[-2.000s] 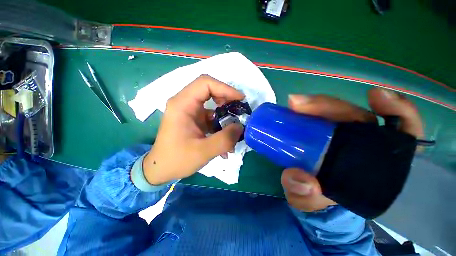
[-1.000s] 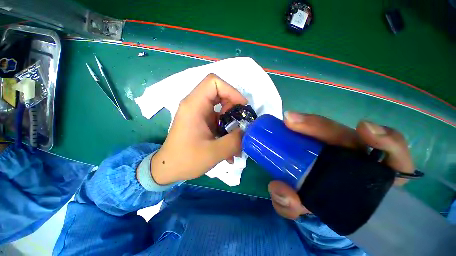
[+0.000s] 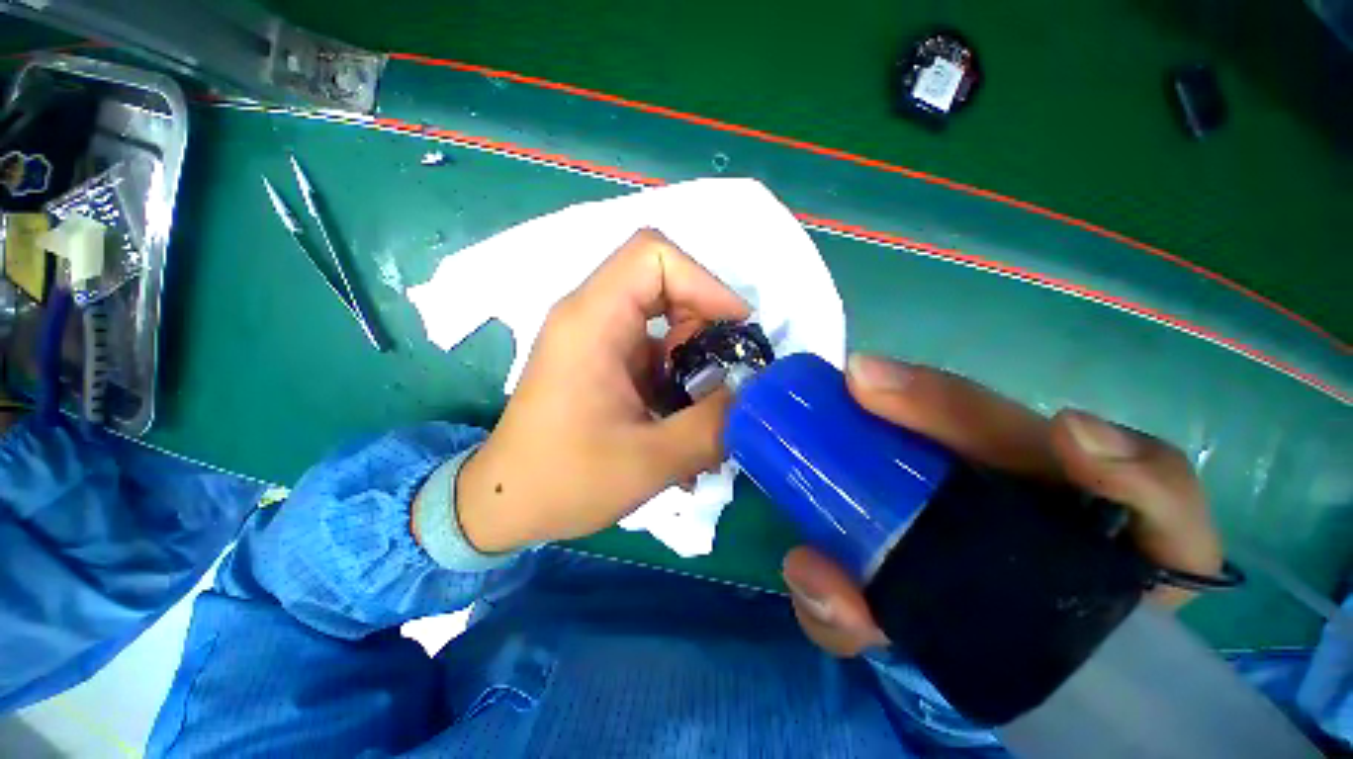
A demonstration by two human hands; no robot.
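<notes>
My left hand point(image 3: 579, 408) holds a round black electronic module point(image 3: 712, 360) between thumb and fingers above the white wiping cloth point(image 3: 594, 237). My right hand point(image 3: 987, 460) grips the dispensing cartridge by its black grip sleeve point(image 3: 994, 586). The cartridge's shiny blue front point(image 3: 838, 460) points up and left at the module. Its pale tip is at the module; exact contact cannot be told. A thin black cable point(image 3: 1199, 575) loops from the sleeve. The cloudy rear body point(image 3: 1150, 697) runs out of the picture at the lower right.
Tweezers point(image 3: 330, 260) lie left of the cloth. A metal parts tray point(image 3: 166, 252) with mixed items is at the far left. Beyond the red line, the green belt holds another round module point(image 3: 938, 80) and a small black part point(image 3: 1196, 100). A metal bracket point(image 3: 319, 71) stands upper left. Blue cloth shows at the right edge.
The cartridge has turned, its rear now lower, and its front has moved slightly down. The belt's module and small black part stand further right and lower in view. The left hand still holds its module.
</notes>
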